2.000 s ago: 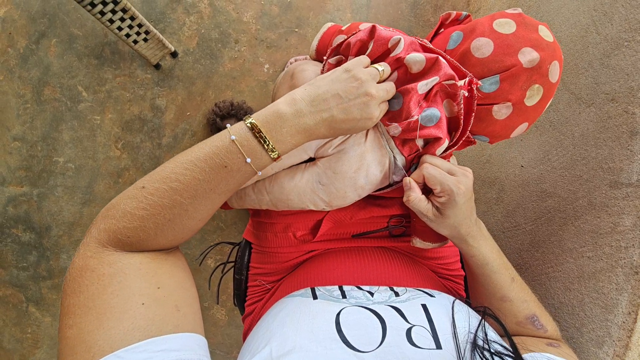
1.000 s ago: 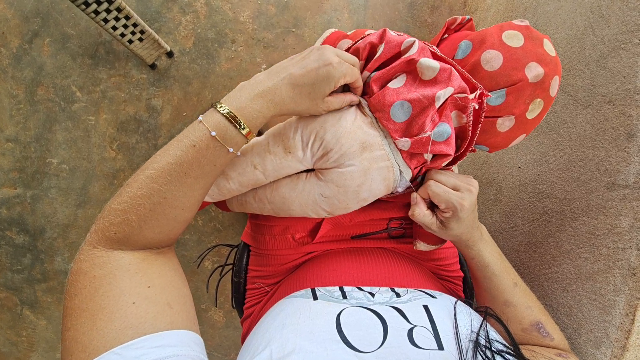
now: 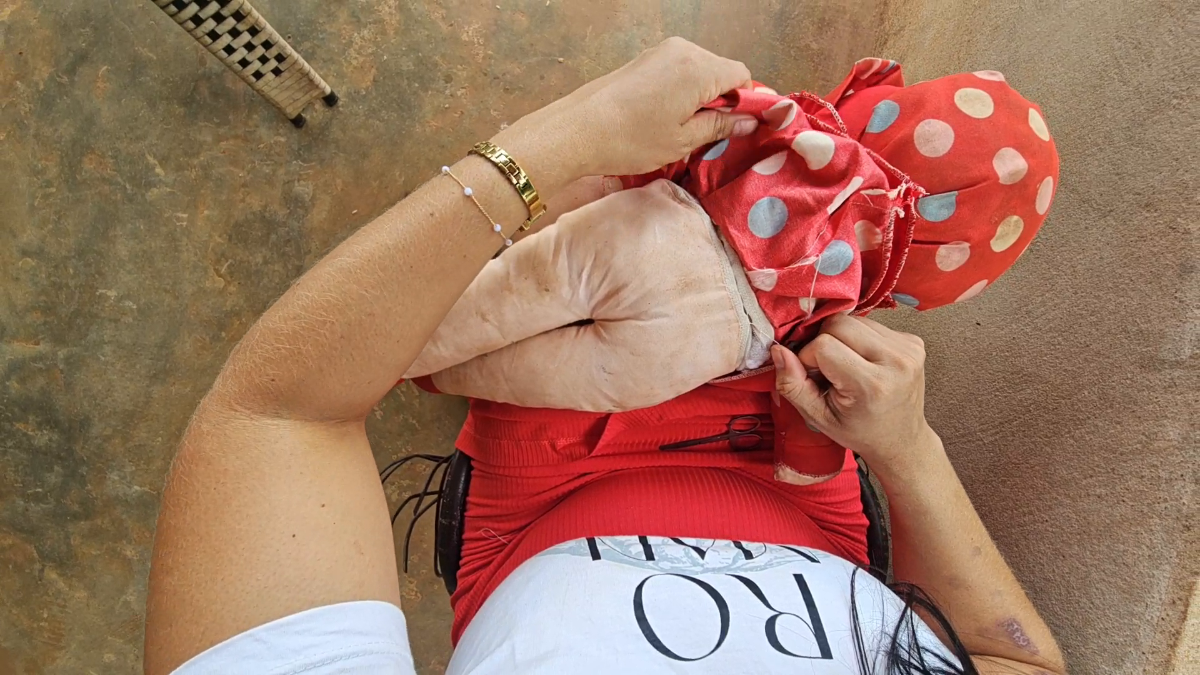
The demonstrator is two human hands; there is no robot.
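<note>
A stuffed cloth doll's body (image 3: 647, 300) in pale, stained fabric lies across the lap. Its bunched red polka-dot garment (image 3: 806, 197) is pushed toward the right, beside a rounded polka-dot part (image 3: 975, 178). My left hand (image 3: 675, 108) pinches a fold of the red cloth at the upper edge. At the lower corner, where the pale body's grey-white edge (image 3: 750, 328) meets the garment, my right hand (image 3: 853, 380) has thumb and fingertips closed together; a thread shows there, and whether a needle is held cannot be seen. Small dark scissors (image 3: 731, 435) rest on the red ribbed skirt (image 3: 656, 487).
A woven chair or stool part (image 3: 248, 56) with dark feet stands at the upper left on the mottled floor (image 3: 141, 234). A brown textured surface (image 3: 1078, 394) lies at the right. Dark seat edges (image 3: 454, 516) show beside the hips.
My left hand has moved up and right along the garment, from the top edge of the pale body onto the red cloth. The right hand stays near the same corner.
</note>
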